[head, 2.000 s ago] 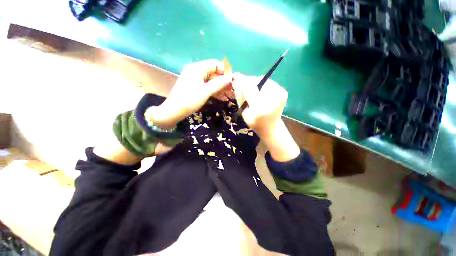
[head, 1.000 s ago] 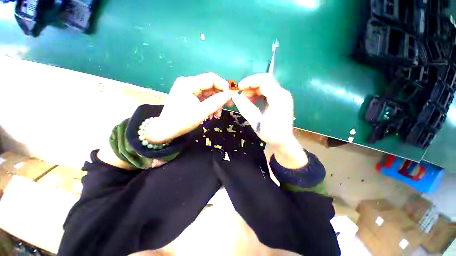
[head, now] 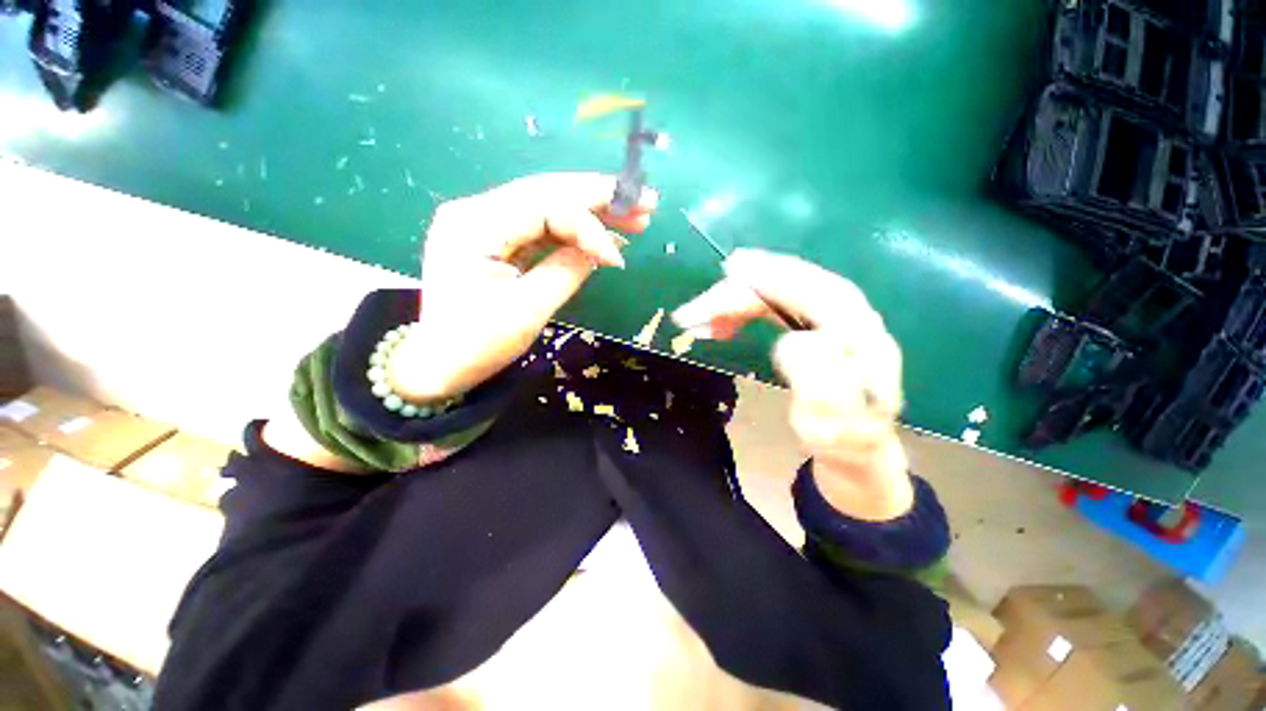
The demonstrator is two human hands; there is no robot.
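My left hand (head: 507, 271) pinches a small dark-grey part (head: 632, 174) between its fingertips, upright above the green surface. A blurred orange-yellow strip (head: 611, 106) shows at the part's top end. My right hand (head: 826, 347) is apart from it, lower and to the right. The thin tip of the tweezers (head: 705, 233) sticks out past its fingers; the rest is hidden by the hand. A pale yellowish scrap (head: 682, 340) shows at the right fingertips; whether they grip it is unclear.
Black housings are piled on the green surface (head: 458, 70) at right (head: 1138, 153), with more at upper left (head: 192, 49). Small pale scraps lie on my dark lap (head: 597, 382) and the green surface. Cardboard boxes (head: 1062, 646) and a blue-and-red item (head: 1166, 532) are on the floor.
My hands were together around a small orange part and have moved apart. The right hand moved right and down. The left hand holds up the grey part, with the orange-yellow strip at its top.
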